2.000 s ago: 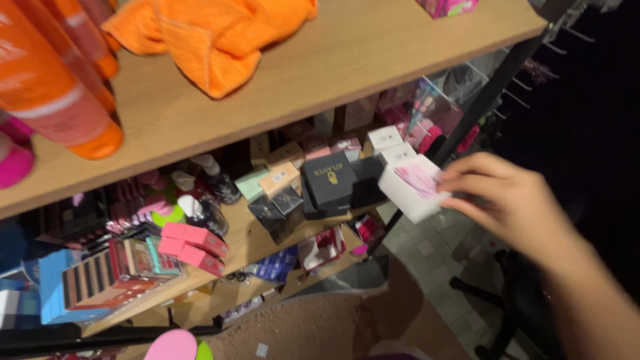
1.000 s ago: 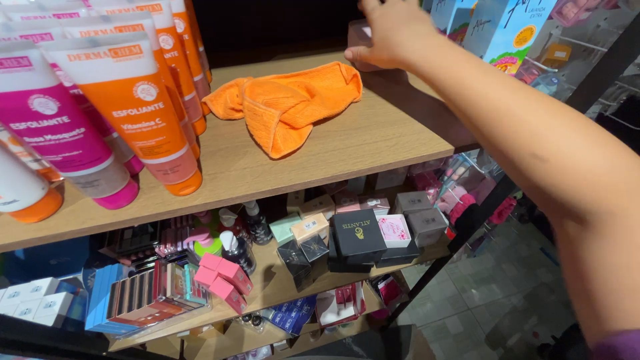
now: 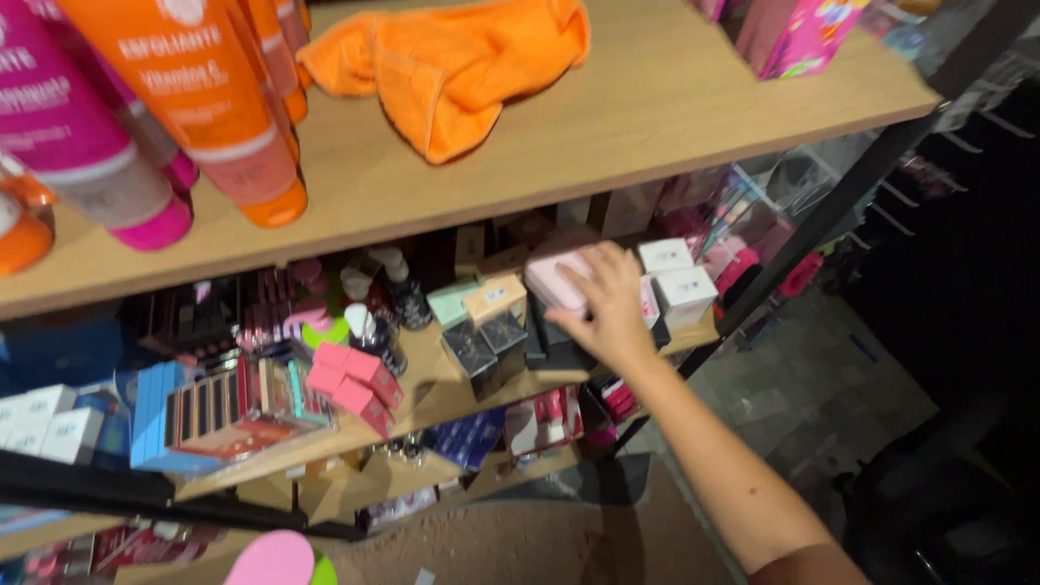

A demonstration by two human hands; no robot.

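Note:
My right hand (image 3: 605, 305) is closed around a light pink box (image 3: 559, 280) on the shelf below the top board, its fingers over the top and side. Under and beside the pink box are black boxes (image 3: 556, 353), partly hidden by the hand. White boxes (image 3: 685, 294) stand just right of the hand. A peach box (image 3: 496, 299), a pale green box (image 3: 452, 303) and dark patterned boxes (image 3: 471, 353) stand to its left. An orange cloth (image 3: 447, 73) lies crumpled on the top board. My left hand is out of view.
Orange and magenta squeeze tubes (image 3: 207, 106) stand at the top left. Below are coral boxes (image 3: 355, 386), makeup palettes (image 3: 219, 414), white-capped bottles (image 3: 374, 333) and a blue box (image 3: 154, 422). A pink box (image 3: 796, 36) stands at the top board's right. A black metal post (image 3: 821, 195) bounds the shelf.
My right hand has come down from the back of the top board to the lower shelf, where it now holds a light pink box. The view has tilted downward.

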